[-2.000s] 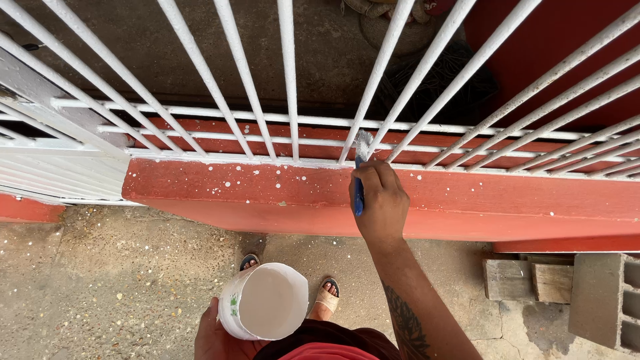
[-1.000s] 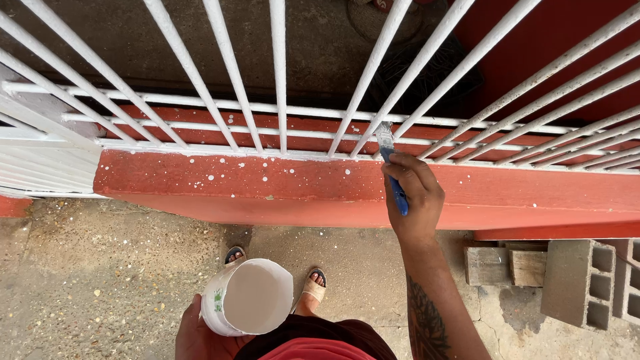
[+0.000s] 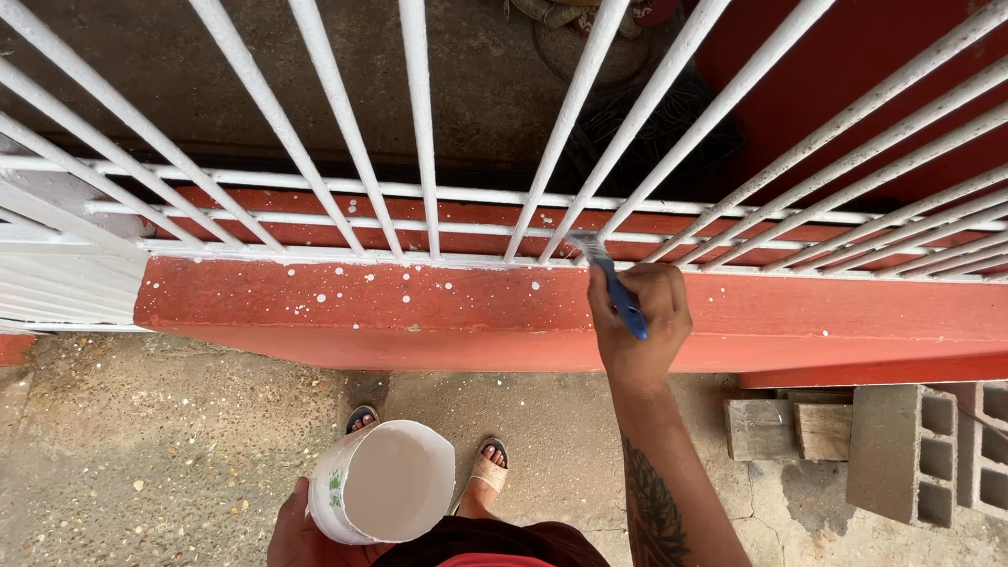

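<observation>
My right hand grips the blue handle of a paintbrush, its white-coated bristles against the lower rail of a white metal railing. The bars near the brush look freshly white; those at the right are speckled and duller. Below the bars runs a red masonry ledge dotted with white drops. At the bottom, my left hand holds a white plastic container of whitish paint, its fingers partly hidden beneath it.
Hollow concrete blocks and wooden blocks lie at the lower right. My sandalled feet stand on the rough concrete floor below the ledge. Behind the bars, a coiled rope-like thing lies near a dark red wall.
The brush has moved right along the base of the railing, from one bar to others. My left hand keeps hold of the container.
</observation>
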